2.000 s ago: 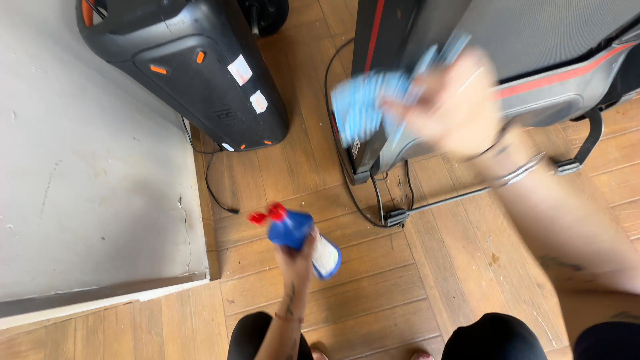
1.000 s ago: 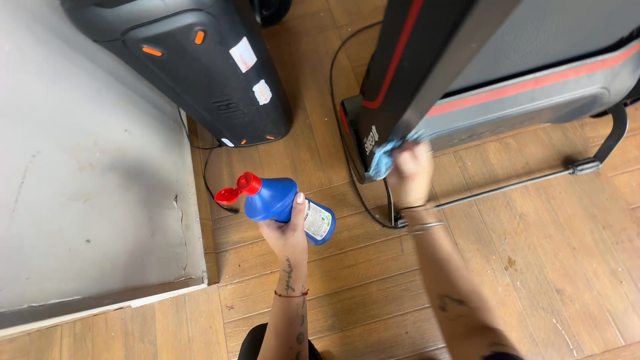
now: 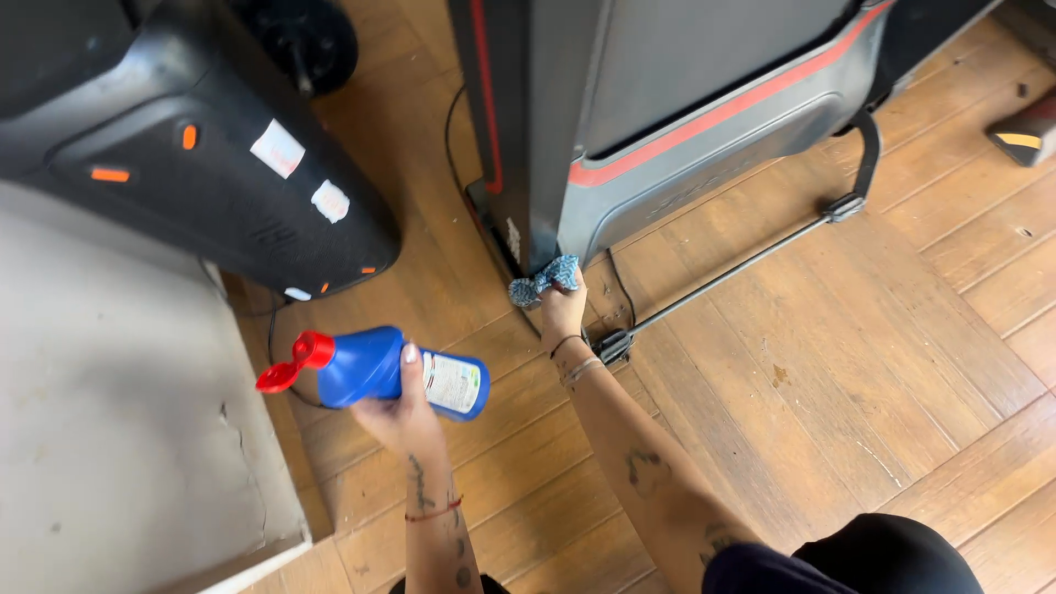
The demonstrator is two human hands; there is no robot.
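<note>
My left hand (image 3: pixel 404 408) grips a blue plastic bottle (image 3: pixel 363 367) around its middle. The bottle lies almost level in the air, its red flip cap (image 3: pixel 312 351) open and pointing left, its pale label facing up. My right hand (image 3: pixel 564 307) is shut on a blue patterned cloth (image 3: pixel 546 279), which is bunched against the lower end of a dark upright on a grey treadmill-like machine (image 3: pixel 718 157) with red trim. Part of the cloth is hidden under my fingers.
A black loudspeaker (image 3: pixel 247 198) with orange marks stands at upper left, above a pale cracked wall or panel (image 3: pixel 124 412). Black cables run over the wood-look floor (image 3: pixel 784 371). A metal bar (image 3: pixel 730 276) crosses low beside the machine. A shoe (image 3: pixel 1027 136) shows at far right.
My right hand, blurred and raised over the machine two seconds ago, has come down to the foot of its upright with the cloth. The bottle stays in my left hand, now tilted nearer level.
</note>
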